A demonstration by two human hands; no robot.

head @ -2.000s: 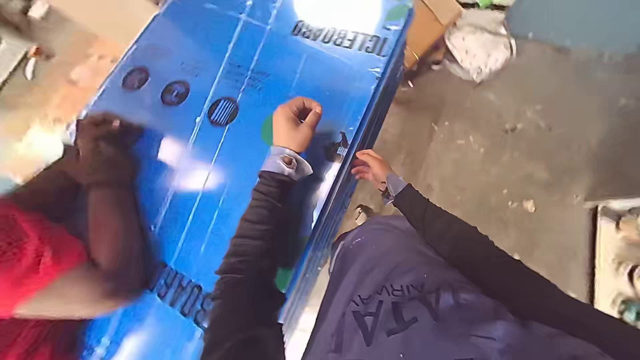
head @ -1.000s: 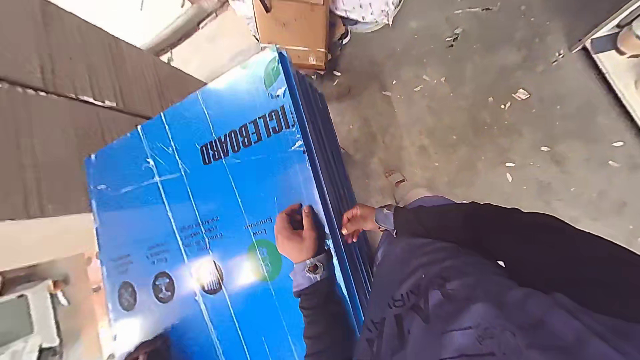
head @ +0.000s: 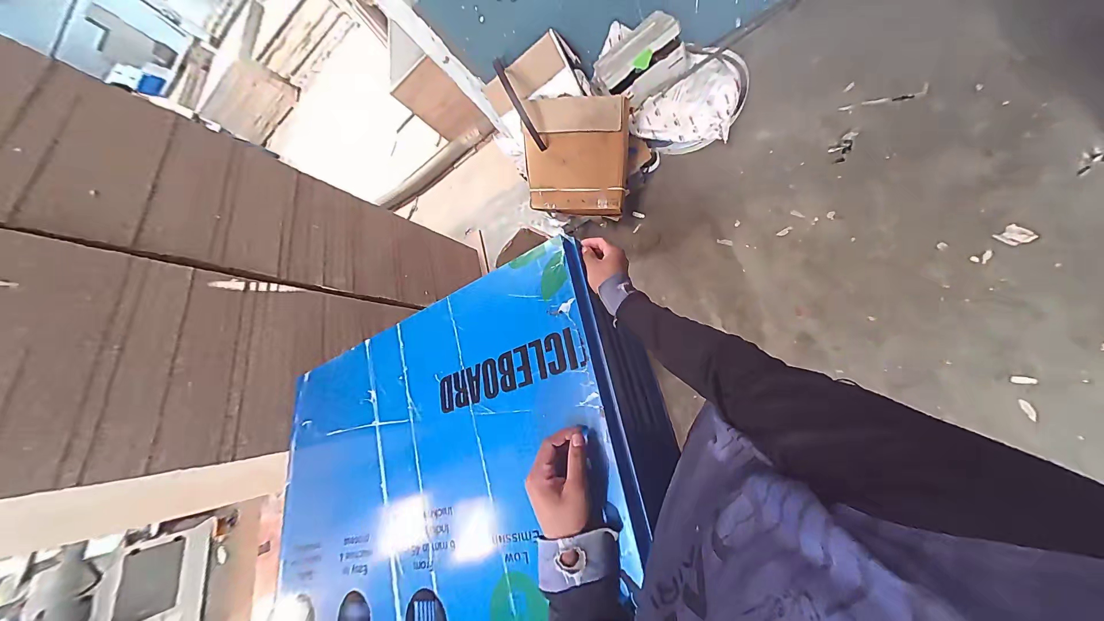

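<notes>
A stack of blue-wrapped particleboard sheets [head: 448, 431] bears printed lettering and lies below me. Over its top face, close to the long right edge, is my left hand [head: 561, 483], its fingers curled and thumb near the index finger; whether it pinches something thin is not clear. My right hand [head: 601, 259] is at the far right corner of the stack, fingers bent against the edge of the upper wrapped sheet. Light cuffs and dark sleeves cover both wrists. The palm side of each hand is hidden.
Beyond the far corner stands an open cardboard box [head: 578, 155] beside a white crumpled sack [head: 690, 103]. Large brown boards [head: 172, 328] lie along the left. Scraps litter the concrete floor [head: 906, 285] at right. A pale machine or fixture [head: 155, 578] shows at lower left.
My right hand has moved along the stack's edge to its far corner. The other person's arms, over the sheets at first, are out of view. The view has shifted toward the far end.
</notes>
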